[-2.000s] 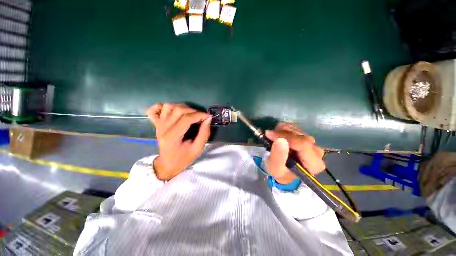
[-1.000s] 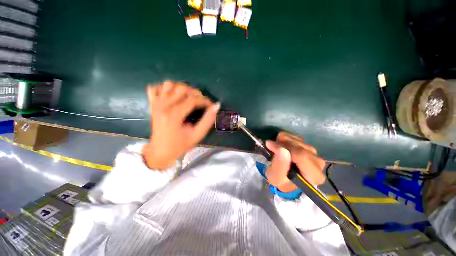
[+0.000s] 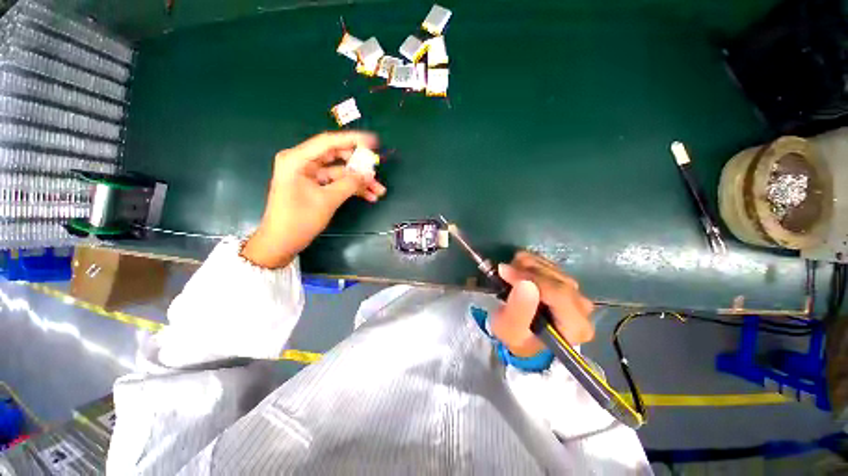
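My left hand (image 3: 321,181) holds a small white battery cell (image 3: 363,162) between thumb and fingers above the mat; its fingertips are a little blurred. My right hand (image 3: 544,302), with a blue band at the wrist, grips the black and yellow soldering iron (image 3: 580,368). The iron's tip is at the pale end of the dark circuit board (image 3: 418,237), which lies near the bench's front edge; I cannot tell if they touch. Solder wire (image 3: 358,233) runs from the spool (image 3: 113,206) at the left, behind my left forearm, to the board.
Several loose battery cells (image 3: 405,74) lie at the back of the green mat (image 3: 558,121). A brush (image 3: 697,197) lies at the right beside the round tip cleaner (image 3: 787,189). Stacked pale trays (image 3: 56,121) stand at the left. A black bag-like thing (image 3: 790,60) is at the back right.
My left hand has let go of the solder wire and moved back from the board; it now holds a battery cell. The iron stays by the board. The view now shows more of the bench's back.
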